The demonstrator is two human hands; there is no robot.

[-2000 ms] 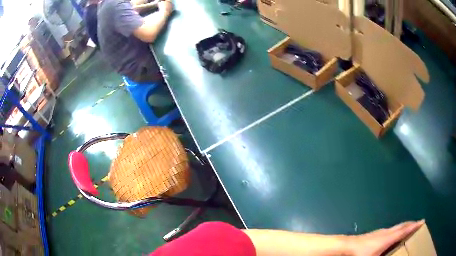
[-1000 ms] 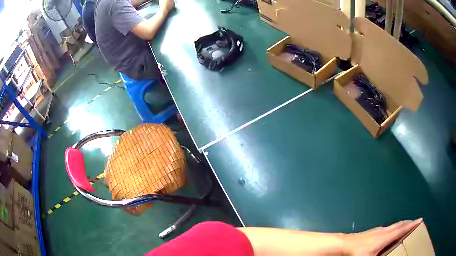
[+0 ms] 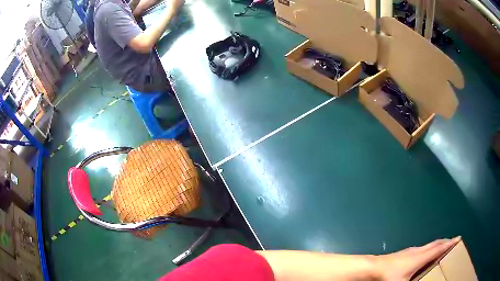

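My left hand (image 3: 414,260) is at the bottom right edge, its fingers extended along the side of a tan cardboard box (image 3: 452,268). The box is cut off by the picture's edge, and I cannot tell whether the hand grips it or only rests against it. My right hand is not in view. Two open mailer boxes stand on the green bench (image 3: 307,164), one (image 3: 323,68) at the upper middle and one (image 3: 396,107) to its right. Their lids stand up behind them, and both hold black coiled cords.
A black soft round bundle (image 3: 233,56) lies on the bench. A person (image 3: 129,46) in grey sits on a blue stool (image 3: 156,112) at the bench's left side. A chair with a woven seat (image 3: 157,184) stands nearer. Poles (image 3: 425,19) rise behind the boxes.
The view has shifted slightly, so the bench things appear a little further left. The seated person's arms have moved. My left hand stays at the box.
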